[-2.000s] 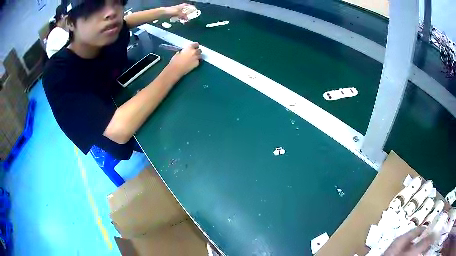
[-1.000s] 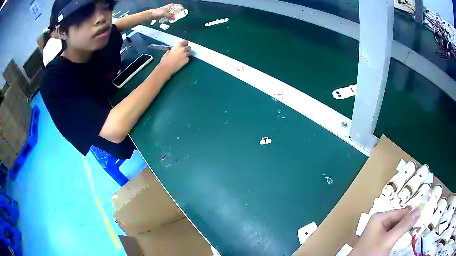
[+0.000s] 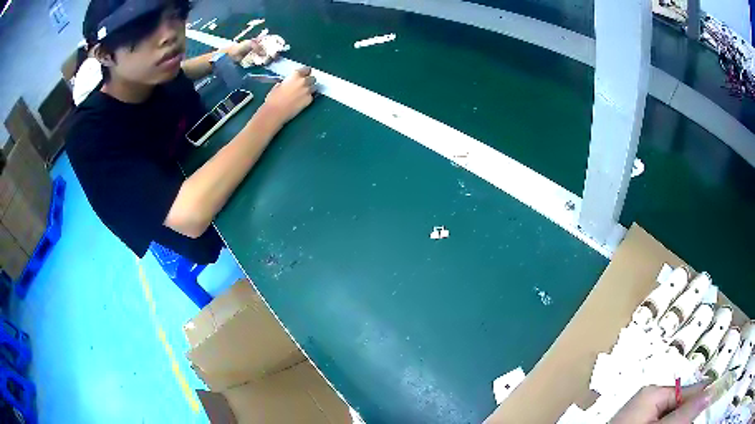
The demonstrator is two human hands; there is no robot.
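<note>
Cream plastic housings (image 3: 665,296) with darker bands lie in close slanted rows on a brown cardboard sheet (image 3: 571,358) at the lower right. A heap of white square pieces (image 3: 633,364) lies beside them. My left hand (image 3: 662,406) is at the bottom right, cut off by the edge, with its fingers pointing right at the near housings. A short red wire (image 3: 678,392) shows by the fingers. The fingertips meet a pale piece, but I cannot tell whether they grip it. My right hand is out of the picture.
A neighbouring person (image 3: 137,141) sits at the green bench (image 3: 372,248), near a smartphone (image 3: 219,118), one hand on white pieces. A metal post (image 3: 617,124) stands by the green belt (image 3: 497,99). An open carton (image 3: 248,356) is below the bench edge.
The view has turned slightly left. My left hand has moved down and right from the heap's upper part. The belt's oblong plate has shifted right behind the post; the neighbour's far hand has drawn closer.
</note>
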